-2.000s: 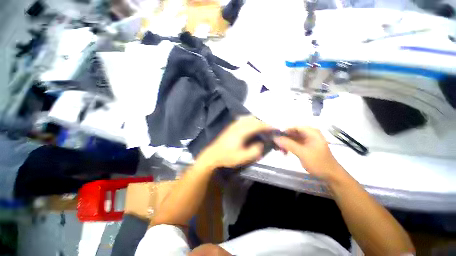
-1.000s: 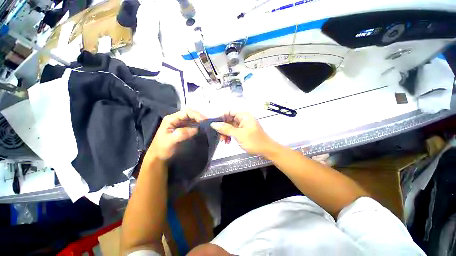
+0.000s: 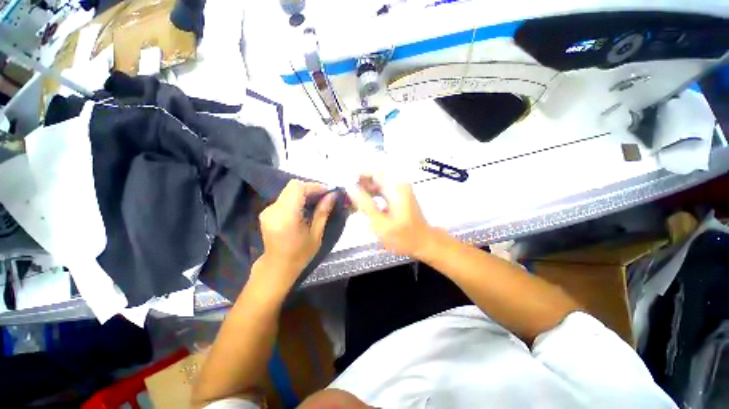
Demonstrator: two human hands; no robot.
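A dark grey garment panel (image 3: 152, 208) with a pale seam line lies left of the sewing machine and stretches to my hands. My left hand (image 3: 294, 220) pinches its right end near the table's front edge. My right hand (image 3: 392, 214) is just right of that end, fingers bent and partly blurred; whether it grips cloth or thread is not clear. The presser foot and needle area (image 3: 369, 124) is behind my hands. Black thread snips (image 3: 445, 169) lie on the bed to the right.
The white machine head (image 3: 495, 48) with a blue stripe spans the back right. A black pad (image 3: 484, 114) lies under it. White paper sheets (image 3: 60, 188) lie at the left. A ruled tape (image 3: 527, 224) runs along the front edge. Cardboard (image 3: 591, 279) and a red stool (image 3: 136, 383) are below.
My left hand has turned and drawn slightly apart from my right hand, which is a little lower. The cloth between the panel and my left hand is more stretched out. The view has shifted slightly.
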